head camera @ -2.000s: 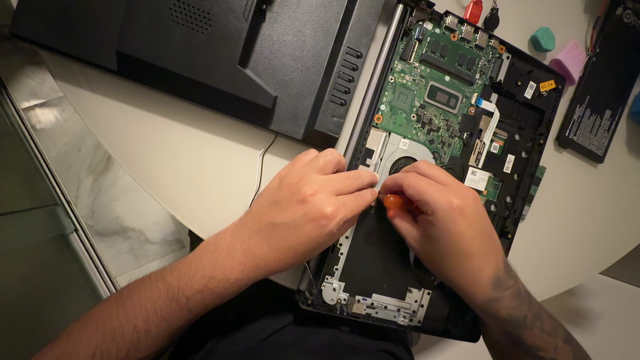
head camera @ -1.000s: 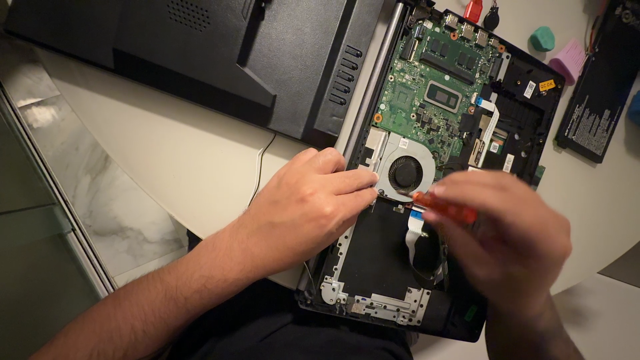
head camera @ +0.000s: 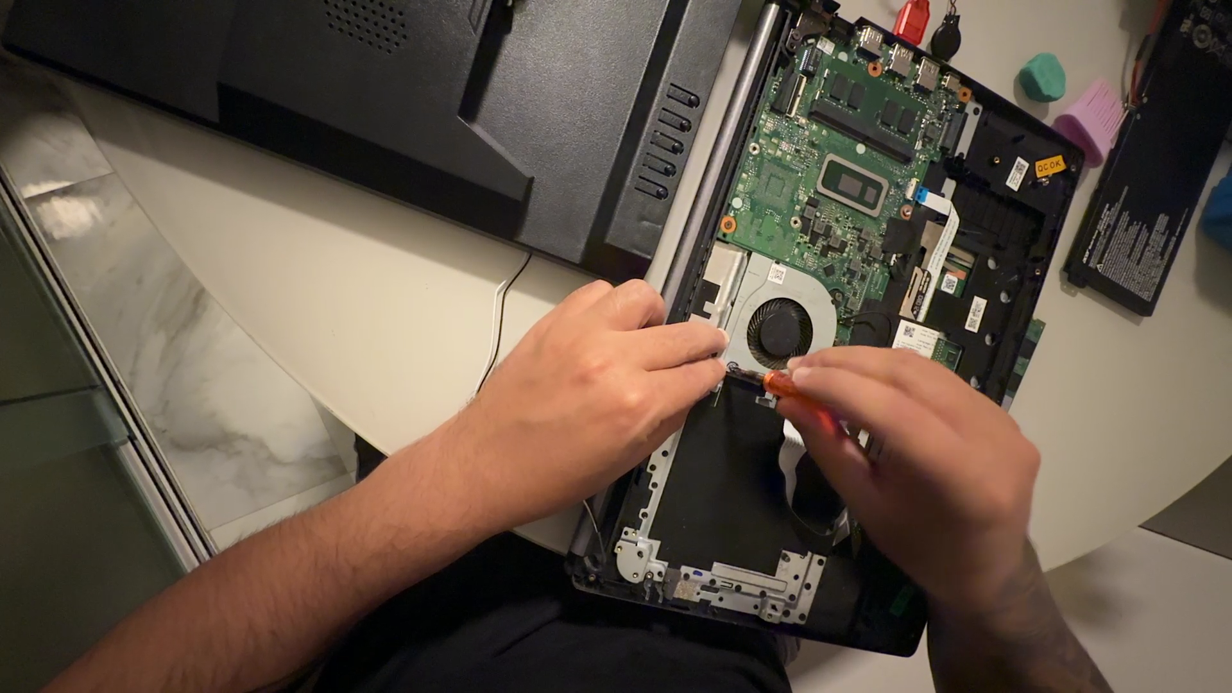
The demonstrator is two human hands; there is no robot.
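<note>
An opened laptop chassis (head camera: 741, 481) lies at a slant in front of me, its green motherboard (head camera: 770, 183) in the upper part. Below the board sits a round cooling fan (head camera: 779, 333) in a silvery housing. My right hand (head camera: 914, 452) grips a screwdriver with an orange-red handle (head camera: 808, 404); its shaft points left to the lower left corner of the fan housing. My left hand (head camera: 602, 385) rests over the chassis's left edge, thumb and fingertips together by the screwdriver tip. Whether they pinch something small is hidden. A white ribbon cable (head camera: 789, 462) hangs loose below the fan.
A large black plastic monitor or panel back (head camera: 385, 125) lies at the upper left. On the right of the white table (head camera: 289, 318) are a laptop battery (head camera: 1145, 164), a teal lump (head camera: 1042, 77) and a pink plastic piece (head camera: 1092, 120). A red item (head camera: 911, 19) touches the chassis's top edge.
My right hand moved right from the fan's lower edge, uncovering the fan, then came back left with the screwdriver tilted lower. My left hand has stayed in place.
</note>
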